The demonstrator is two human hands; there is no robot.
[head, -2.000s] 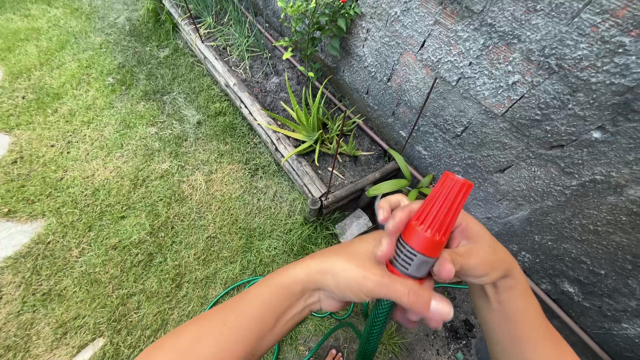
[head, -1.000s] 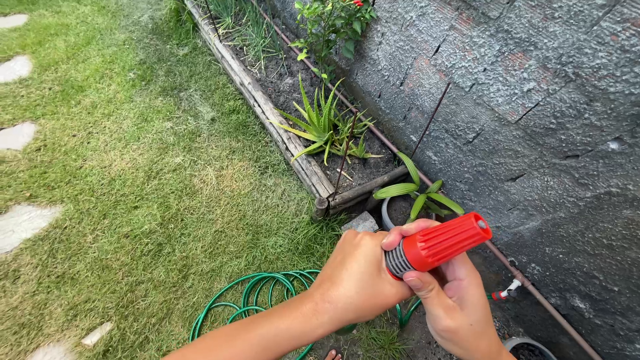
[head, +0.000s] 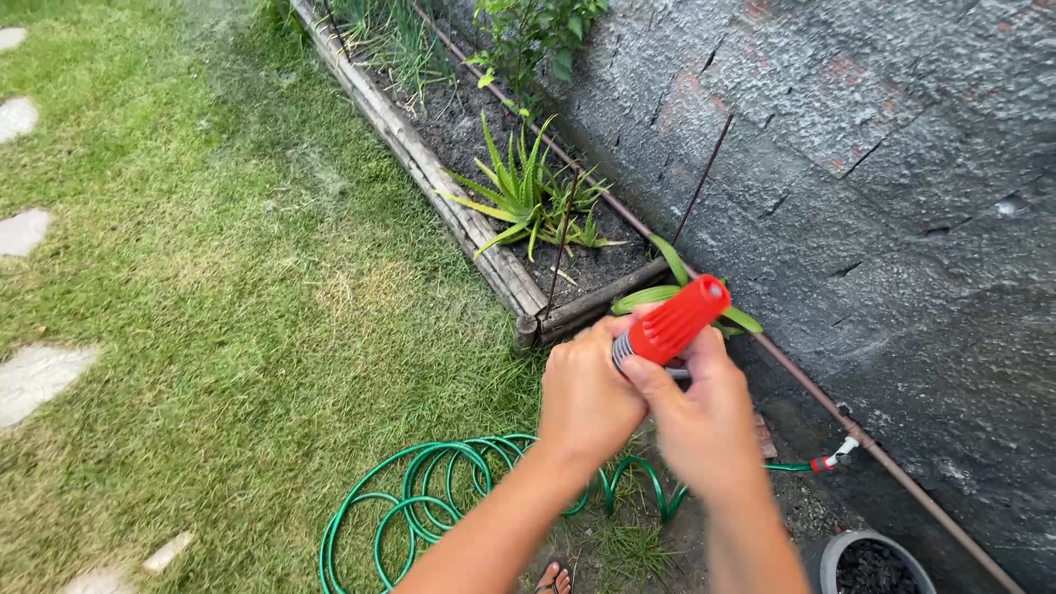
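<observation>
Both hands meet around a red plastic hose nozzle with a grey ribbed collar, its tip pointing up and to the right. My left hand is closed around its lower end, where the collar enters the fist. My right hand has its thumb and fingers on the red part near the collar. Coils of green garden hose lie on the grass below; the join of hose and nozzle is hidden by my hands. At the right the hose reaches a white tap with a red connector.
A log-edged bed holds an aloe plant and thin metal rods. Behind runs a rough grey wall with a brown pipe along its base. A grey pot stands lower right. Stepping stones lie at left.
The nozzle pointed steeply up two seconds ago, tipped over to the right, and now slants up and right. My right hand has shifted on it. The view has swung, showing more hose and the tap.
</observation>
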